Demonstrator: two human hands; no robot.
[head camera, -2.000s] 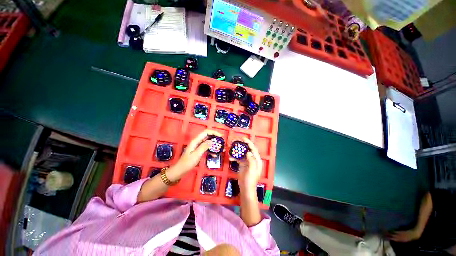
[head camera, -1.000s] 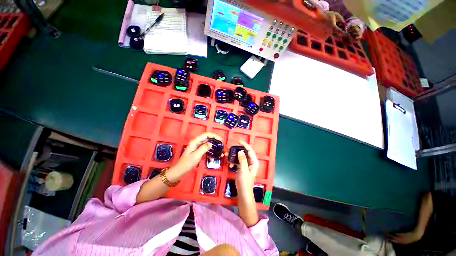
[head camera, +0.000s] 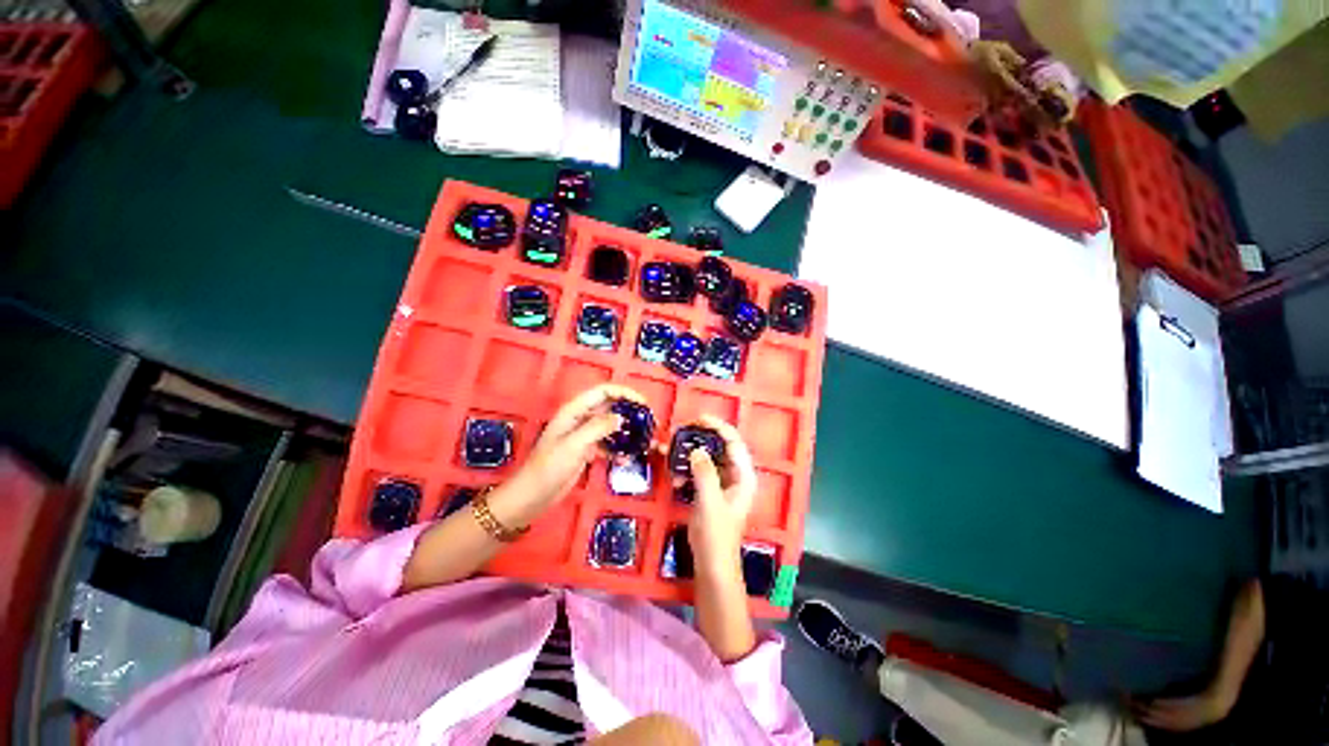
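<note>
My left hand (head camera: 566, 455) holds a black smartwatch unit (head camera: 630, 426) by its edge, above the middle of the red compartment tray (head camera: 437, 354). My right hand (head camera: 724, 488) holds another smartwatch unit (head camera: 697, 449) beside it, with the thumb on its face. Small bluish marks show on both faces. Several units sit in the tray's pockets or lie on its dividers towards the back, some with lit blue-purple screens. A unit with a silvery, glaring face (head camera: 630, 477) lies just below my left hand's unit. Pockets under my hands are partly hidden.
A tester (head camera: 736, 88) with a coloured screen stands behind the tray. Notebook pages (head camera: 503, 95) and a pen (head camera: 464, 67) lie back left. A white sheet (head camera: 962, 292), a clipboard (head camera: 1178, 386) and more red trays (head camera: 1006, 175) are at right. Another person's hand (head camera: 1202, 700) shows lower right.
Two seconds ago both held faces showed coloured dots; now they are mostly dark with bluish marks. My right thumb has moved onto its unit's face. The view has shifted slightly.
</note>
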